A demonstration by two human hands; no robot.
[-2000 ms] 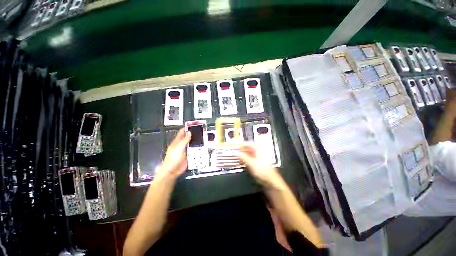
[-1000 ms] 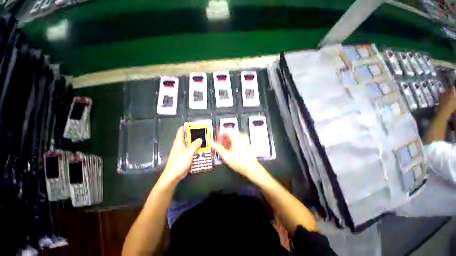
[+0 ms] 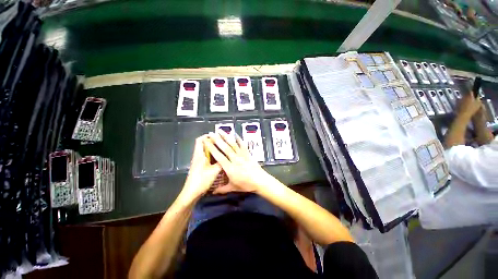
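Note:
A phone (image 3: 220, 180) is held between my two hands, mostly hidden; a bit of yellow front housing and some keypad show between the fingers. My left hand (image 3: 202, 165) grips it from the left. My right hand (image 3: 238, 163) lies over its face, fingertips meeting the left hand's. Behind the hands lies the clear blister tray (image 3: 155, 175), with white phone backs (image 3: 188, 99) in several pockets of both rows; the pockets at its left end are empty.
Waiting phone bodies (image 3: 90, 182) lean in piles at left, beside tall dark liner stacks (image 3: 27, 136). A housing tray stack under a white foam sheet (image 3: 355, 141) stands at right. Beyond it are a filled tray (image 3: 431, 87) and a coworker's arm and white sleeve (image 3: 464, 163). The green conveyor runs behind.
The right hand has closed over the phone, covering the yellow front and screen that showed before. A phone back now shows in the lower-row pocket just behind the hands.

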